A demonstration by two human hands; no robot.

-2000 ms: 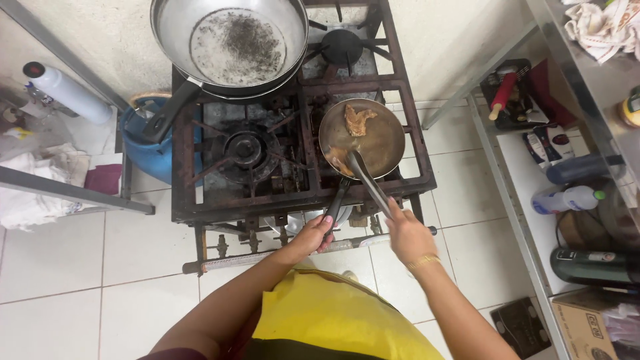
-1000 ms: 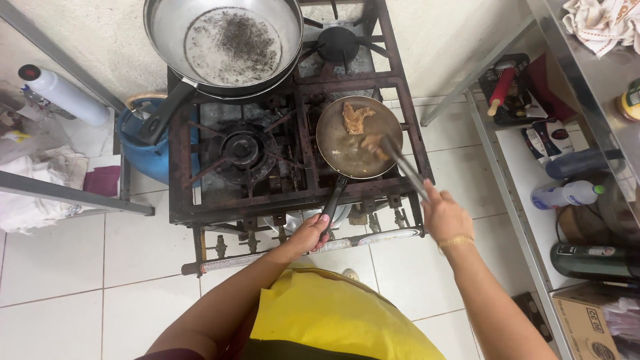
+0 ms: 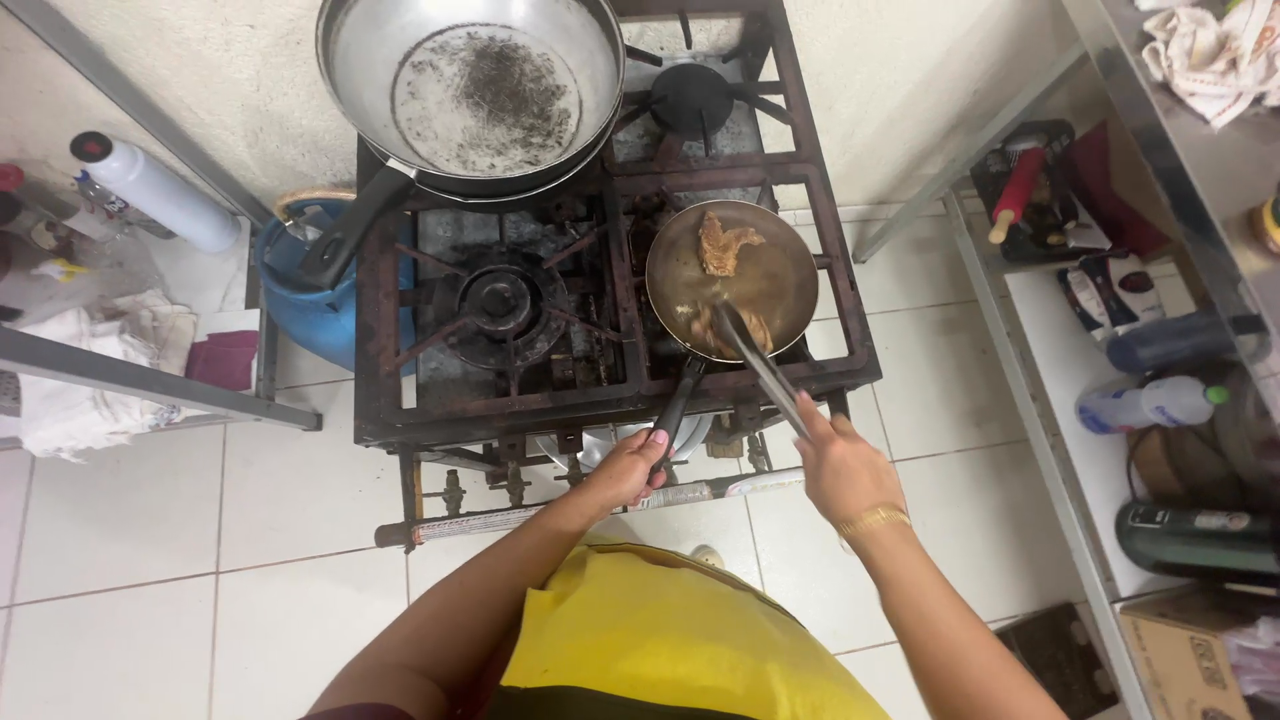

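Note:
A small frying pan (image 3: 670,285) rests over the front right burner of a gas stove, and my left hand (image 3: 630,470) is closed around its black handle (image 3: 682,405). My right hand (image 3: 850,470) grips metal tongs (image 3: 768,375), whose tips reach into the lower part of the pan. One browned piece of food, seemingly meat (image 3: 726,244), lies near the pan's far side. Other browned food (image 3: 755,328) is at the tong tips, partly hidden by them; whether they pinch it I cannot tell. Thin liquid, apparently oil, covers the pan's bottom.
A large pan (image 3: 400,90) sits stacked at the back left of the stove (image 3: 620,390), its black handle pointing toward the front left. Behind the stove's left side stands a blue gas cylinder (image 3: 335,300). Shelving (image 3: 1050,430) with bottles flanks the right; another shelf (image 3: 150,385) flanks the left.
The tongs and my right hand have moved left and toward me since one second ago, when the tips were at the pan's right side. My left hand has stayed on the handle.

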